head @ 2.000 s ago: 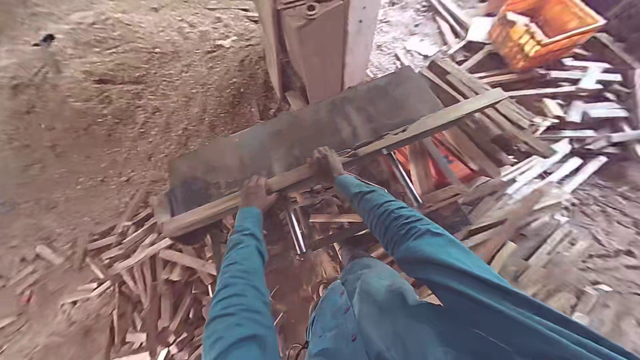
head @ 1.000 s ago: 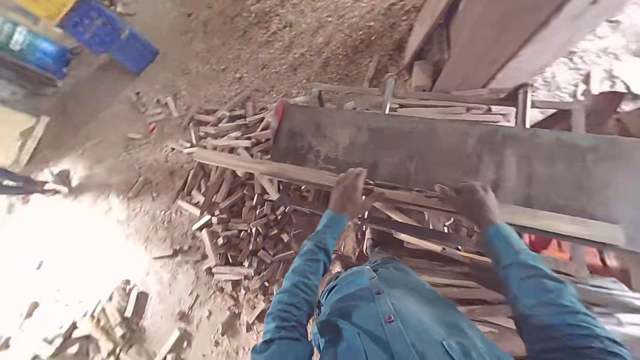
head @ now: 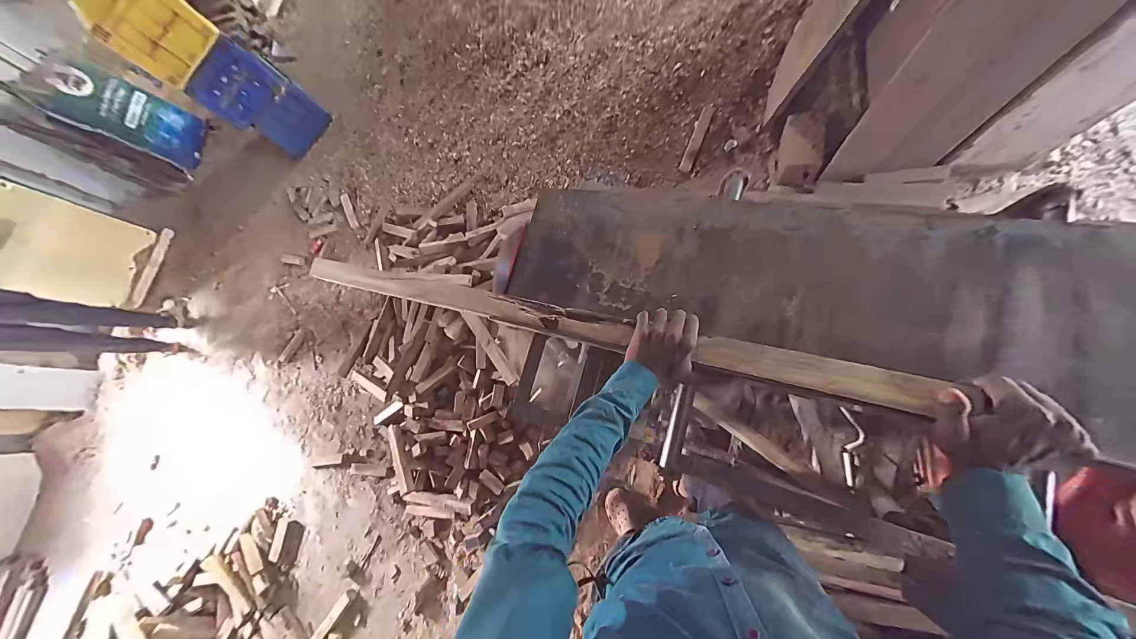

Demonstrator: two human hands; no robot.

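Note:
A long, rough wooden plank [head: 799, 366] lies along the near edge of a dark metal machine table [head: 843, 284], its left end jutting past the table's corner. My left hand [head: 663, 344] grips the plank near its middle, fingers over the top. At the plank's right end is my right hand [head: 994, 426], closed around it, with the thumb side toward the wood. The plank has a dark, split stretch left of my left hand. Below the plank, a shiny metal rod [head: 676, 430] shows under the table.
Offcuts [head: 444, 444] are heaped left of the table, with another pile [head: 240, 577] at lower left. Blue crates [head: 257, 93] and a yellow crate [head: 151, 35] stand at upper left. Wooden posts [head: 967, 80] rise beyond the table. Another person's legs [head: 80, 324] show at far left.
The view has swung strongly toward the left side. Both hands stay on the plank; my right hand has moved to its right end, and the plank has shifted left along the table.

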